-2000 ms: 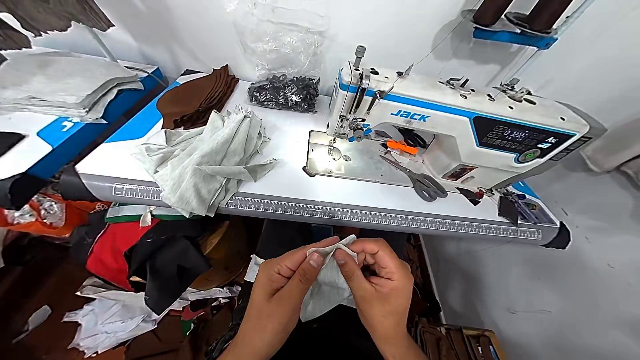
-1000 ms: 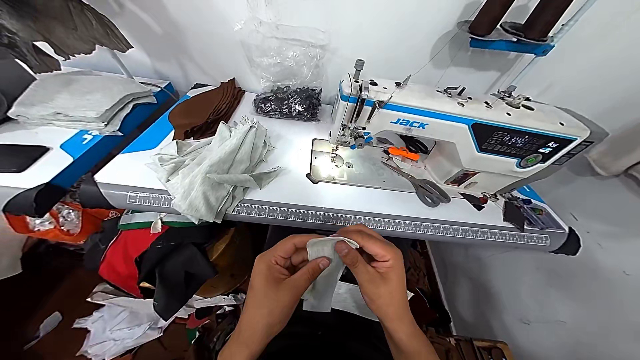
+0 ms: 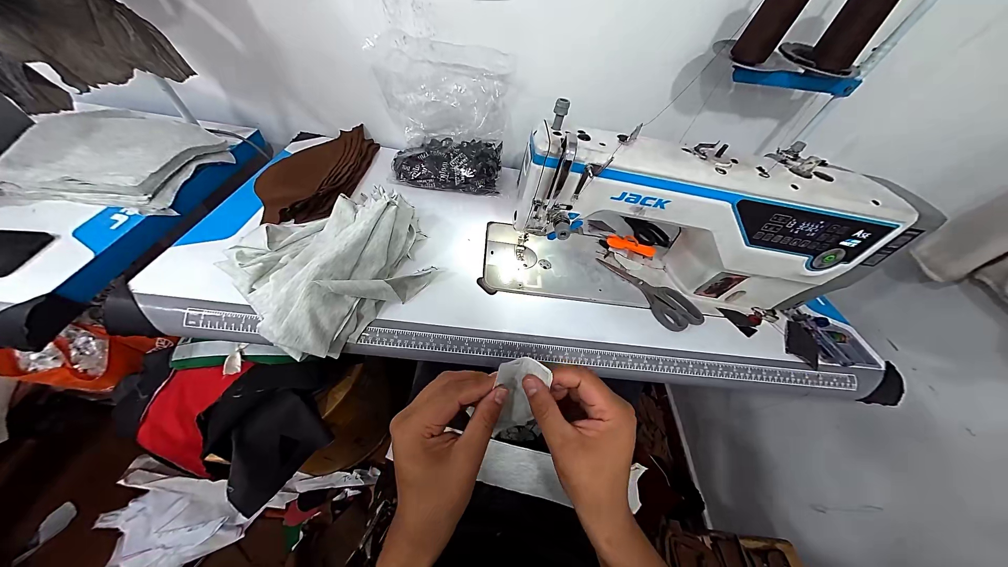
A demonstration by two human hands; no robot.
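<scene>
My left hand (image 3: 445, 433) and my right hand (image 3: 584, 429) pinch a pale grey-green fabric piece (image 3: 516, 394) between thumbs and fingers, just in front of the sewing table's edge. The piece is folded or curled at its top; its lower part hangs between my hands. Another pale fabric strip (image 3: 524, 471) lies below them, partly hidden by my wrists. Behind my hands stands a white and blue Jack sewing machine (image 3: 709, 205), its needle area lit. A fanned pile of pale grey-green fabric pieces (image 3: 331, 272) lies on the table to the left, overhanging the front edge.
Scissors (image 3: 665, 303) and an orange-handled tool (image 3: 631, 246) lie by the machine. Brown fabric pieces (image 3: 315, 177) and a clear bag of black labels (image 3: 449, 165) are at the back. A ruler tape (image 3: 504, 346) runs along the front edge. Cloth scraps (image 3: 177, 512) lie low left.
The fabric between my hands has been turned and bunched; one second ago more of it hung down below my fingers. Both hands still hold it.
</scene>
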